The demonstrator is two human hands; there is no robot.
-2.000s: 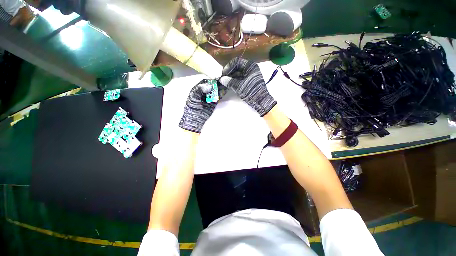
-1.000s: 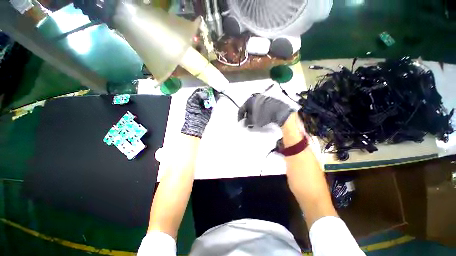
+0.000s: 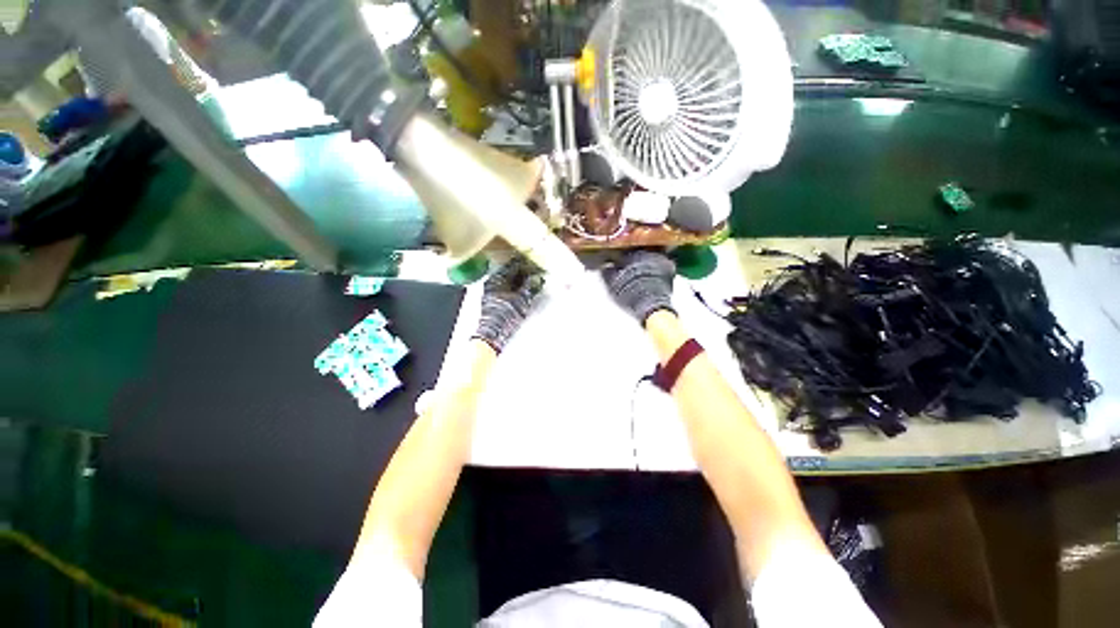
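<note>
My left hand (image 3: 506, 303), in a grey-black knit glove, is beside the narrow spout of the fume extractor nozzle (image 3: 544, 252), at the front edge of the brown base (image 3: 657, 232). Its fingers are blurred and what they hold cannot be made out. My right hand (image 3: 642, 283), gloved, is just right of the spout tip, with its fingertips hidden against the base. A dark red wrist strap (image 3: 678, 364) is on my right wrist. Both hands are over the back of the white work sheet (image 3: 559, 399). Green-white circuit boards (image 3: 365, 359) lie on the black mat (image 3: 270, 393).
A tangled black cable pile (image 3: 915, 337) lies to the right of the sheet. A white fan (image 3: 688, 98) stands behind the base. A ribbed dark hose (image 3: 307, 55) comes from the upper left. A small board (image 3: 956, 196) lies on the green surface beyond the cables.
The view has tilted up, showing more of the fan and hose. My right hand has moved from the sheet to the base edge. The board in my left hand no longer shows clearly.
</note>
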